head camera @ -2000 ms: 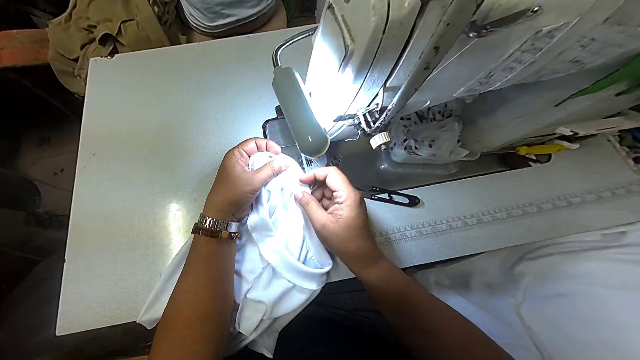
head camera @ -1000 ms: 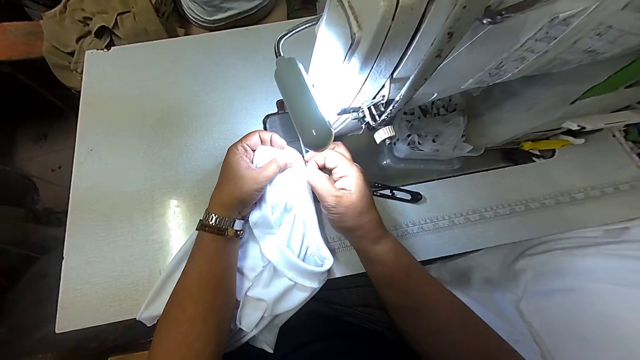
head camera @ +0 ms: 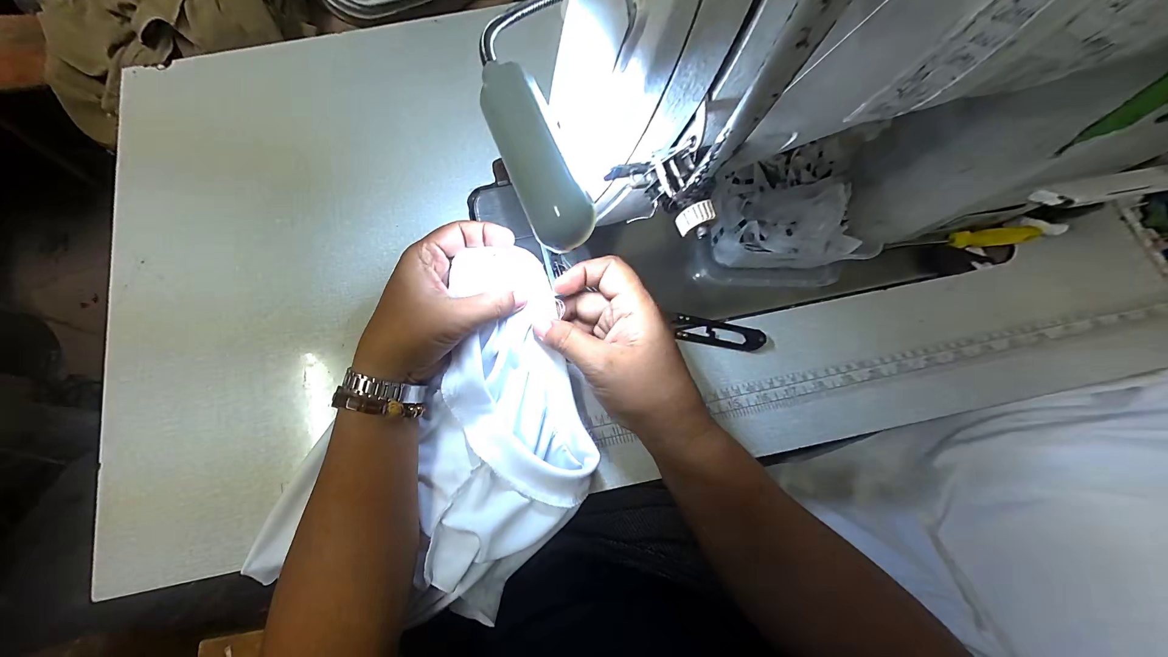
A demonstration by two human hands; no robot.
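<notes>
A white garment with a seamed band hangs bunched from my hands over the near edge of the sewing table. My left hand, with a metal-band watch and a bracelet at its wrist, grips the upper part of the cloth, thumb on top. My right hand is at the cloth's right edge, thumb and forefinger close together there; whether a thread lies between them is too small to tell. The sewing machine's needle area is just beyond, under a grey lamp on a flexible neck. Black thread snips lie right of my right hand.
A clear plastic container with small pieces stands beneath the machine arm. A yellow-handled tool lies at the right. A measuring tape strip runs along the white tabletop. White fabric covers the lower right; tan cloth is at the upper left.
The right hand's thumb and forefinger, near the cloth's top a second ago, are now a little lower and more spread. My left hand keeps its hold on the garment.
</notes>
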